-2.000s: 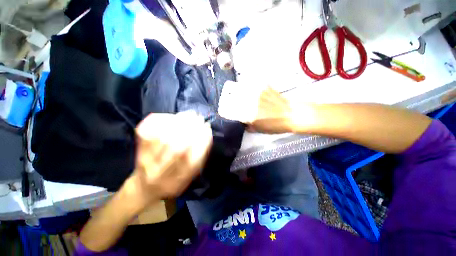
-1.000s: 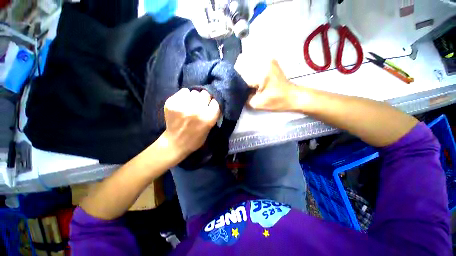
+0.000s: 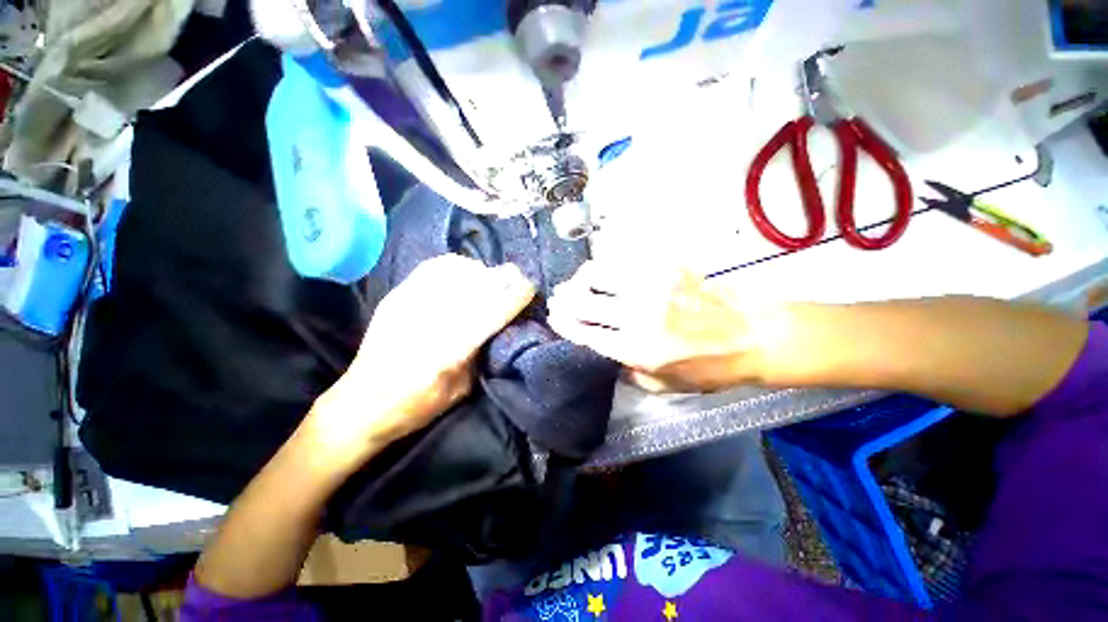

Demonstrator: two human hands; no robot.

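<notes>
Black fabric spreads over the table left of the needle and hangs over the front edge. A dark grey layer lies bunched between my hands. My left hand is closed on the grey layer, fingertips just in front of the presser foot. My right hand rests on the cloth's right edge with its fingers bent; glare washes out its fingertips. The presser foot and needle bar are just above the cloth, and whether they touch it is unclear.
A light blue plastic piece is left of the needle. Red-handled scissors and snips lie at right. A measuring tape runs along the front edge. A blue crate is below right. Another machine area is at far left.
The view has shifted upward, showing more of the machine. My left hand has turned from a fist to a flatter grip nearer the presser foot. More black cloth now hangs over the front edge.
</notes>
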